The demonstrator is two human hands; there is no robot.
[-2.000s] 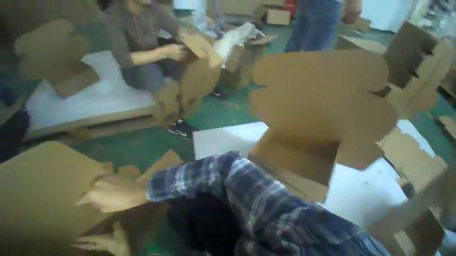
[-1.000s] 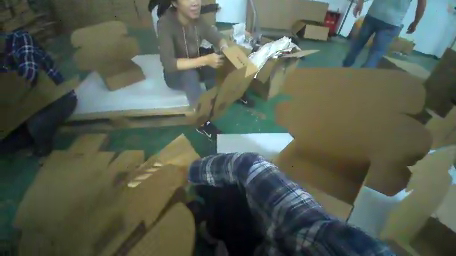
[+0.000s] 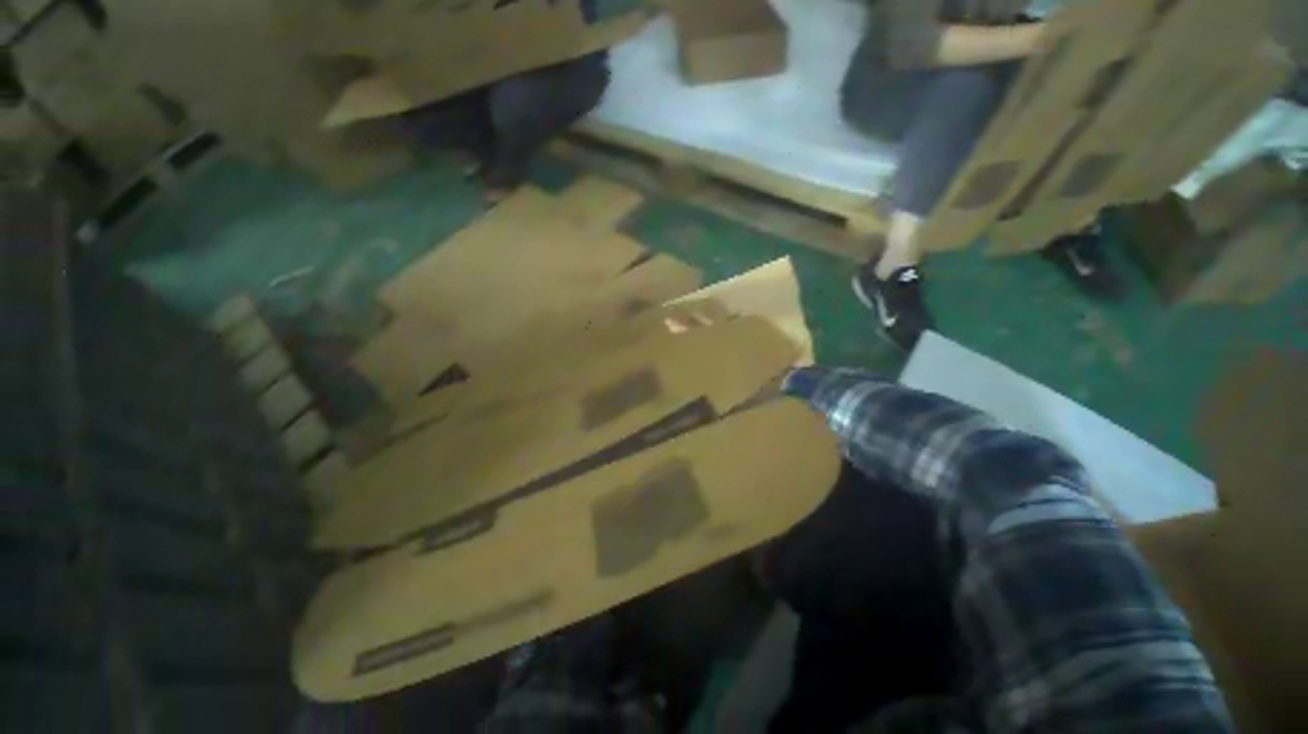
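Observation:
A brown die-cut box blank [image 3: 746,495] lies tilted across the front of my lap. It has two long rounded panels with dark printed patches and slots, and notched flaps on its far side. My right sleeve reaches the blank's right end. My right hand [image 3: 697,318] is mostly hidden by the cardboard; only blurred, pale finger-like shapes show at the upper panel's far edge, against the blank. A bit of plaid sleeve shows below the near panel, but my left hand is hidden.
Dark wrapped goods on a pallet [image 3: 115,531] stand at left. A white sheet [image 3: 1069,430] lies on the green floor at right, beside brown cardboard [image 3: 1255,531]. Beyond is a low white-covered pallet [image 3: 818,122] with a small carton [image 3: 729,40]. Two partly visible people hold cardboard there.
The view has swung left and down, so the blank now sits nearer the middle. Its rounded printed panels now face me, and the upright part-folded box has mostly left the picture at right.

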